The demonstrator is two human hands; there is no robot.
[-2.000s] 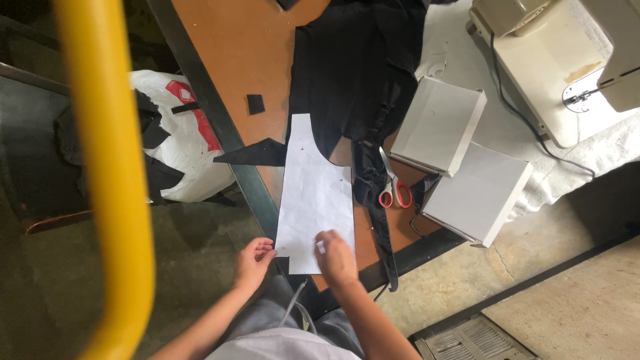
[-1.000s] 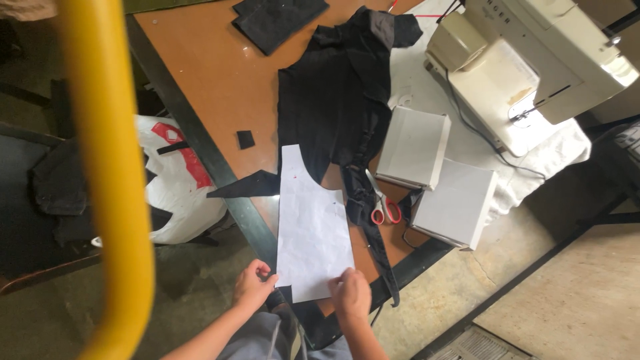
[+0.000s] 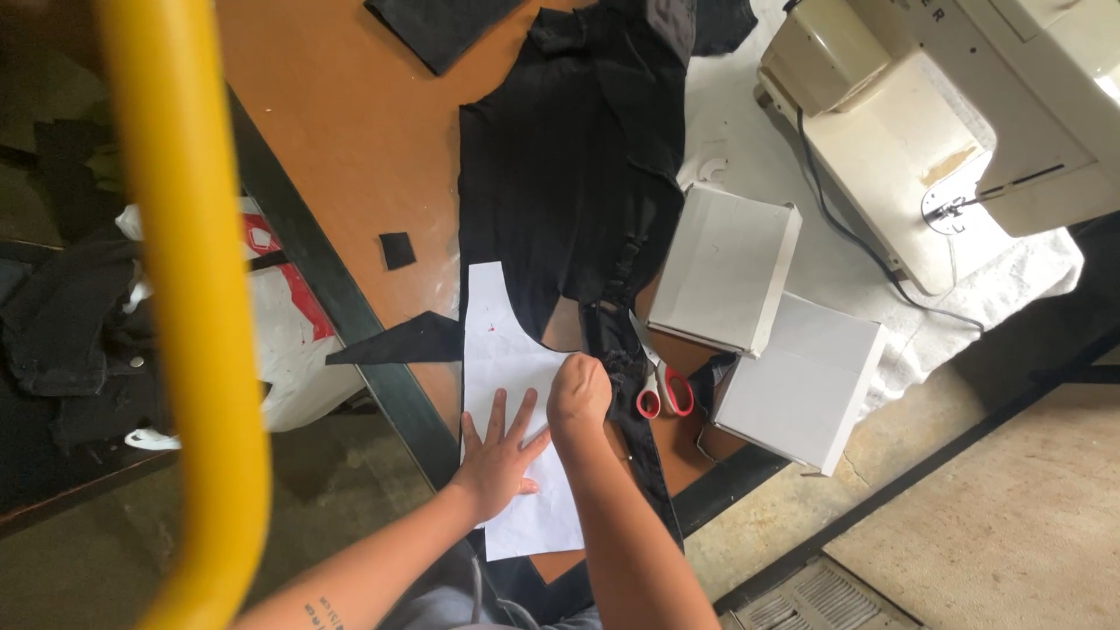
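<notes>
A white paper pattern piece (image 3: 506, 359) with a curved cutout lies over black fabric (image 3: 560, 166) on the brown table. My left hand (image 3: 500, 453) presses flat on the paper, fingers spread. Curled at the paper's right edge, just below the curve, is my right hand (image 3: 580, 394); whether its fingers grip anything is hidden. Scissors with red and white handles (image 3: 662, 385) lie right of that hand, their blades partly over black fabric. A pointed black fabric scrap (image 3: 398, 341) sticks out left of the paper, and a small black square (image 3: 397, 251) lies farther up.
Two white boxes (image 3: 722, 267) (image 3: 798, 381) overlap at the right, near a sewing machine (image 3: 910, 149) with a cord on white cloth. Folded black fabric (image 3: 442, 31) lies at the top. A blurred yellow bar (image 3: 188, 315) crosses the left side; behind it is a white plastic bag (image 3: 302, 376).
My left hand has moved from the paper's lower left edge onto its surface, with fingers spread. My right hand has gone up along the right edge from the lower corner.
</notes>
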